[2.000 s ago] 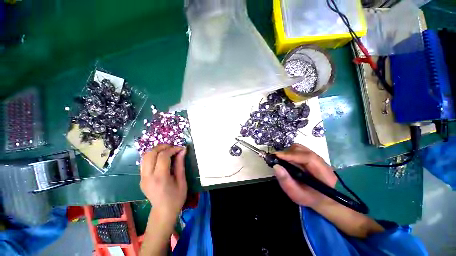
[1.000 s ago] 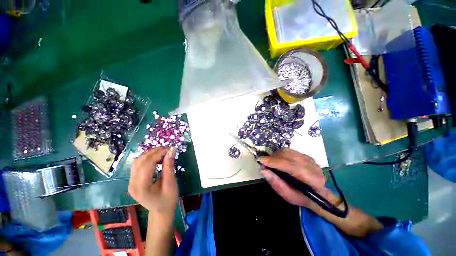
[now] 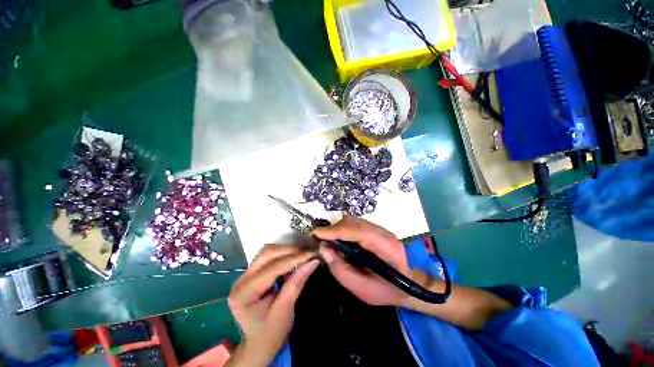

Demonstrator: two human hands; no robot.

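My right hand [image 3: 373, 261] holds the black soldering iron [image 3: 387, 274]. Its thin metal tip points up and left over the cream board [image 3: 254, 183]. My left hand [image 3: 265, 297] is at the board's front edge, thumb and fingertips close together beside my right fingers; whether they hold a small part cannot be told. A heap of dark round parts [image 3: 348, 175] lies on the board. A single dark part [image 3: 298, 223] lies by the iron, partly covered. Pink-red and white small pieces [image 3: 186, 222] lie in a loose heap left of the board.
A clear tray of dark parts [image 3: 100, 190] is at far left. A translucent hood [image 3: 251, 93] hangs over the board's back. Behind the heap stand a cup of silver-white pieces [image 3: 373, 111] and a yellow box [image 3: 348, 68]. A blue ribbed box [image 3: 545, 107] sits on tan papers at right.
My left hand has moved from the pink-white heap to the right, beside my right hand. My right hand still holds the iron. The whole view has shifted, with the bench things now further left.
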